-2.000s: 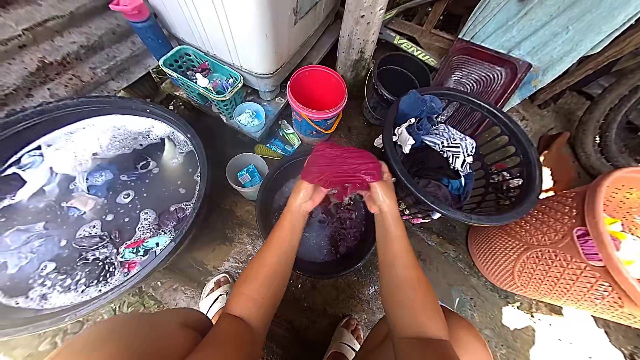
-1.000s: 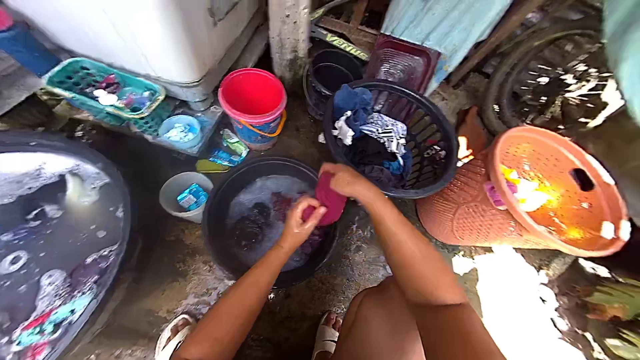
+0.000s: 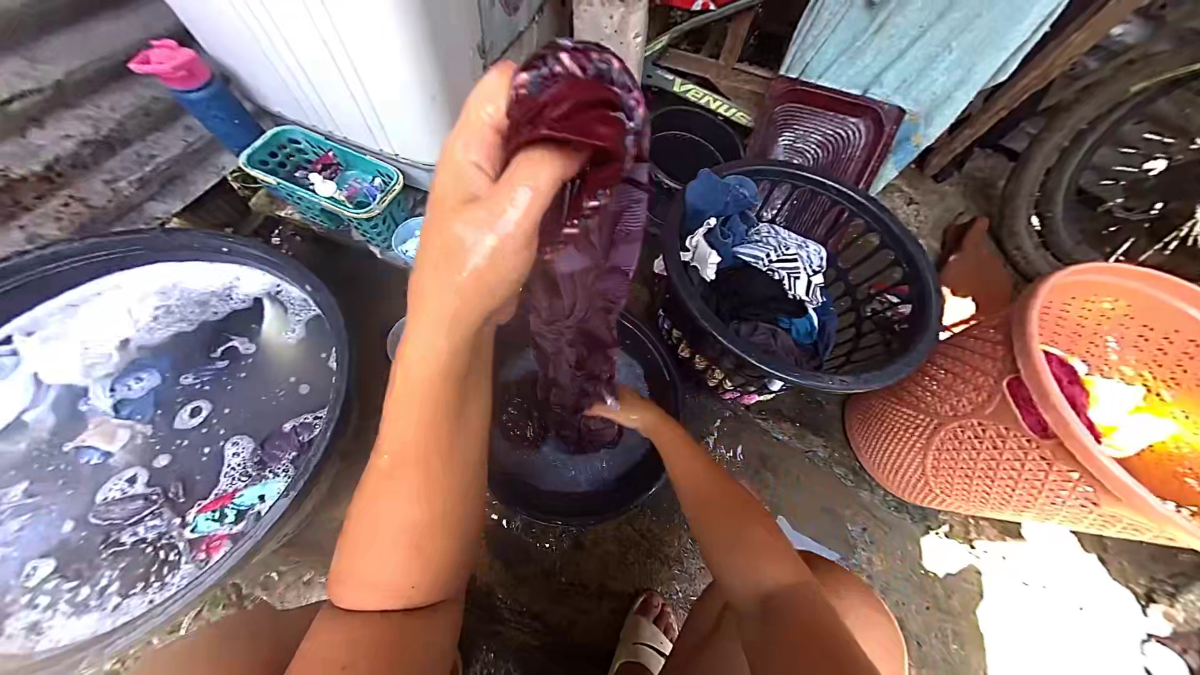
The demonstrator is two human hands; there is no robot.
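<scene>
My left hand (image 3: 497, 197), raised high, grips the top of a wet dark maroon cloth (image 3: 581, 291) with a patterned edge. The cloth hangs down into a small black basin (image 3: 647, 469) of cloudy water. My right hand (image 3: 630, 411) is low over that basin and touches the hanging cloth's lower part; whether its fingers hold the cloth is not plain. A crimson cloth (image 3: 1069, 389) shows inside the orange woven basket (image 3: 937, 431) at the right.
A large black tub (image 3: 339, 375) with soapy water and clothes stands at the left. Behind are a teal basket (image 3: 319, 202), a white appliance (image 3: 337, 75) and a blue bottle with a pink lid (image 3: 211, 98). A black basket (image 3: 867, 375) of clothes stands right of the basin; a wheel (image 3: 1116, 178) lies beyond.
Both hands earlier held a crimson cloth over the basin. Now that cloth is out of them, a crimson cloth shows in the orange basket, and my left hand holds up the dark maroon cloth.
</scene>
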